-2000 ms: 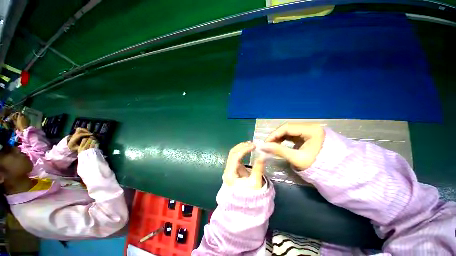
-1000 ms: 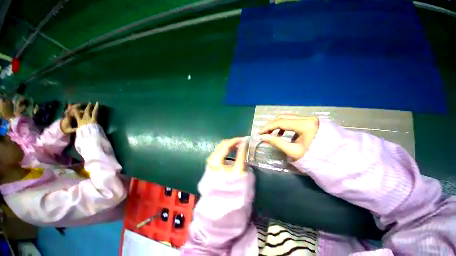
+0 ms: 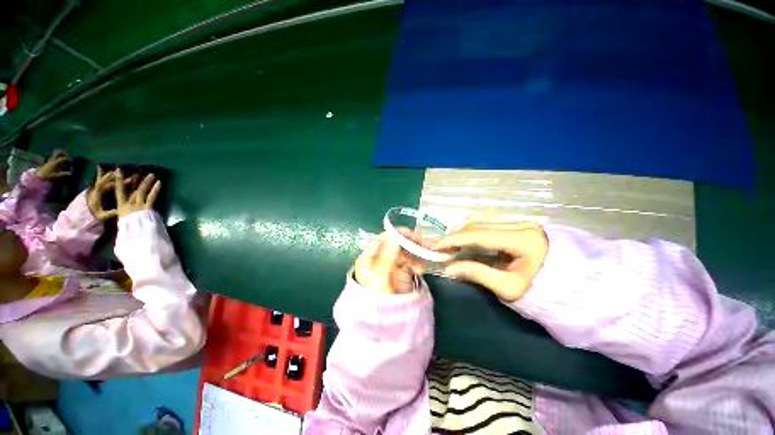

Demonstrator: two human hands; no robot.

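Observation:
A thin pale hoop, like a nearly empty tape roll [image 3: 406, 241], is held up between my hands over the near left edge of the grey-beige sheet [image 3: 595, 195]. My right hand [image 3: 500, 255] pinches the hoop's right side between thumb and fingers. My left hand [image 3: 387, 262] is at its lower left, fingers bent. A small white strip [image 3: 365, 239] shows at my left fingertips. Whether my left fingers also grip the hoop is hard to tell.
A blue mat [image 3: 561, 93] lies beyond the sheet on the green bench [image 3: 255, 170]. A red compartment tray [image 3: 234, 331] with several black pieces, a pen [image 3: 245, 365] and a lined white sheet [image 3: 242, 416] is lower left. A person in pink works at a black tray [image 3: 157, 176] at left.
The hoop is now lifted and clearly seen between my hands. A white strip now shows at my left fingertips. The view has shifted, so the bench things sit slightly higher and further left.

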